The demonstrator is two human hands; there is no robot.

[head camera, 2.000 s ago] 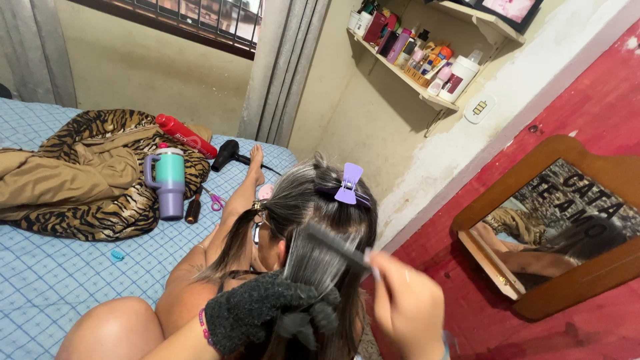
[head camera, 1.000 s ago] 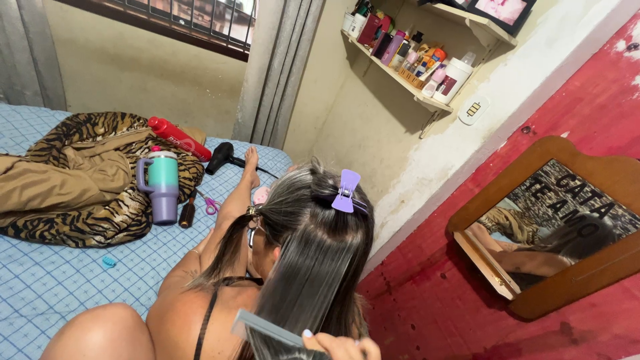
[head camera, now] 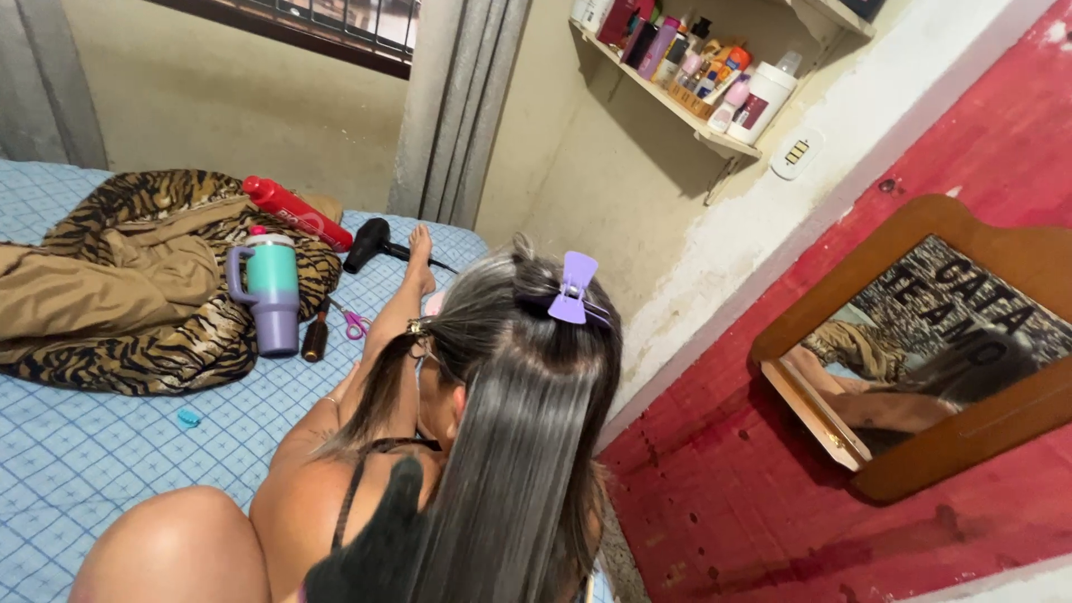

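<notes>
A seated person's long, straight dark hair (head camera: 511,469) with grey streaks hangs down the back. A purple claw clip (head camera: 574,287) holds hair at the crown, and a side section (head camera: 377,389) is tied off at the left. My left hand (head camera: 368,536), in a dark glove, is at the bottom edge beside the left border of the hanging hair; its palm and most fingers are blurred or hidden, so its hold cannot be told. My right hand and the comb are out of view.
On the blue bed cover (head camera: 218,469) lie a tiger-print blanket (head camera: 159,368), a tumbler (head camera: 272,293), a red bottle (head camera: 297,213), a hair dryer (head camera: 368,244), purple scissors (head camera: 355,325) and a brush (head camera: 315,337). A wood-framed mirror (head camera: 888,494) hangs right; a shelf (head camera: 662,96) holds bottles.
The right hand with the comb has moved down along the hair and out of view. The gloved left hand, on the hair two seconds ago, now shows at its left side.
</notes>
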